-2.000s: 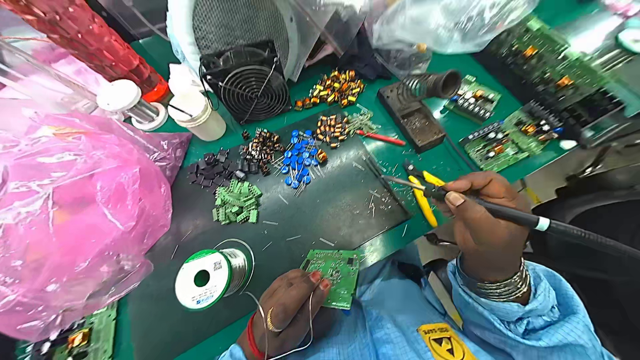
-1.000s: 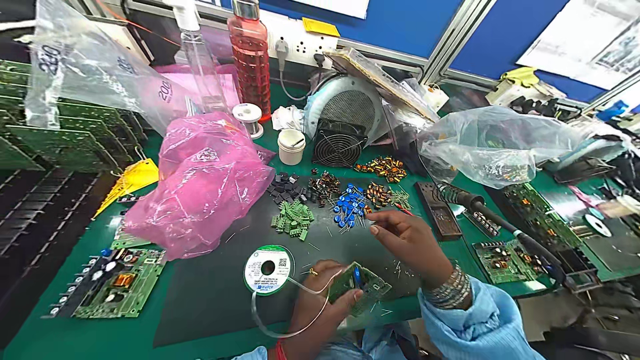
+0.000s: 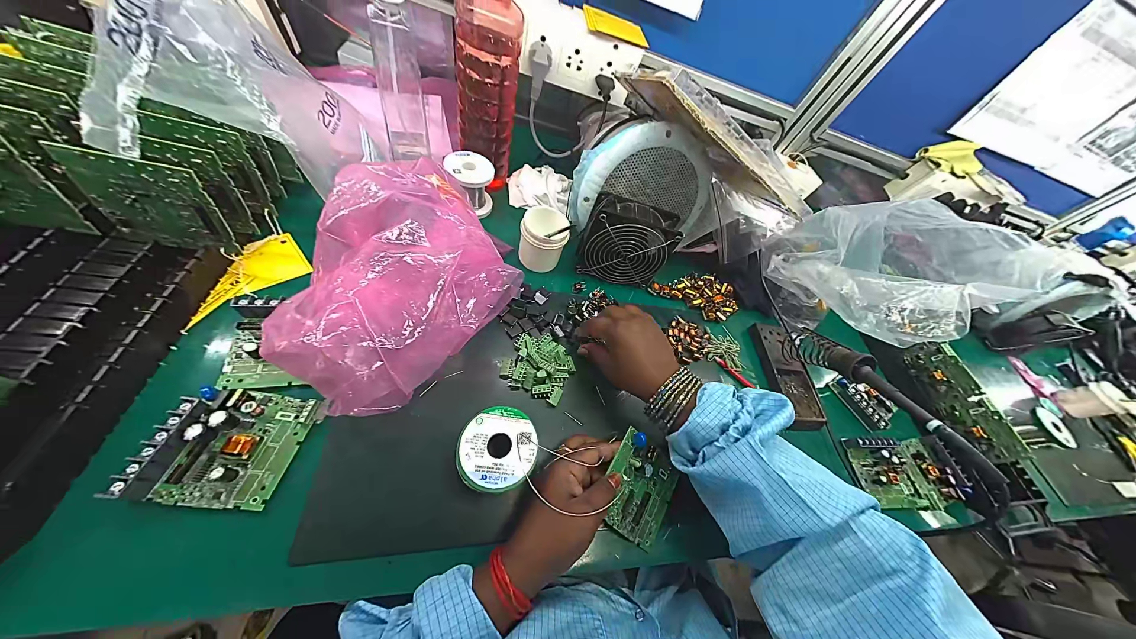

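My left hand (image 3: 577, 479) grips a green circuit board (image 3: 646, 497) by its left edge, with a strand of solder wire looping over the fingers. One blue disc component (image 3: 640, 439) stands at the board's top. The solder wire spool (image 3: 499, 450) lies left of that hand. My right hand (image 3: 630, 351) reaches over the pile of small dark components (image 3: 587, 306); its fingertips touch down at the pile's edge, and whether they pinch a part cannot be seen. Green terminal blocks (image 3: 539, 366) lie just left of it. The soldering iron (image 3: 923, 408) rests in its coil holder.
A pink plastic bag (image 3: 399, 284) bulges at the left, beside a populated board (image 3: 240, 448). Behind the piles stand a white jar (image 3: 543, 240) and a black fan (image 3: 628, 241). Orange-and-black components (image 3: 701, 295) lie behind my right hand. A soldering iron stand (image 3: 788, 377) sits at the right.
The soldering iron, in my right hand two seconds ago, is now in its holder. My right hand has moved from beside the blue components to the dark pile. The view has swung widely since the first frame.
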